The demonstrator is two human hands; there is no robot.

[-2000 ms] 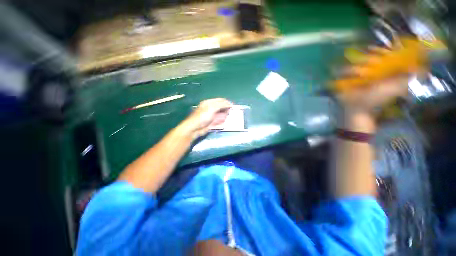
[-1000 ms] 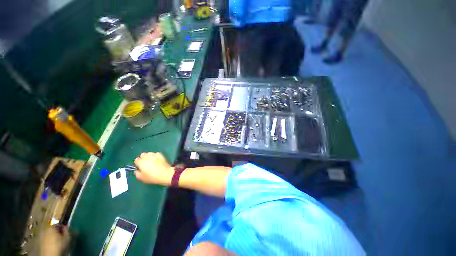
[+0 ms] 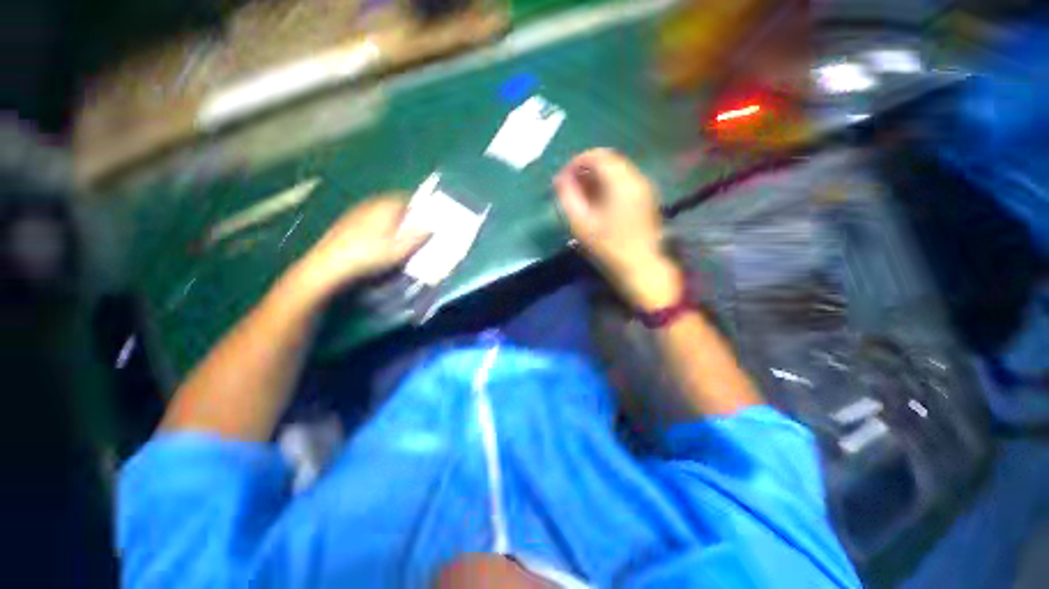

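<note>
The picture is blurred. A phone body (image 3: 446, 238) with a large white central area lies on the green mat near its front edge. My left hand (image 3: 370, 238) is at its left side, with the fingers touching or over its edge; whether they grip it is not clear. My right hand (image 3: 606, 201) is apart from the phone body, to its right, with the fingers curled. Anything in the right fingers is too blurred to tell.
A white card (image 3: 527, 131) lies behind the phone body, beside a blue spot. A pale stick (image 3: 265, 212) lies at left. A wooden ledge (image 3: 150, 121) runs along the back. A grey parts tray (image 3: 845, 334) is at right. An orange blur and a red light are at upper right.
The view has swung back from the parts tray to the mat. My right hand has moved from beside the card to the right of the phone body. My left hand has moved to the phone body.
</note>
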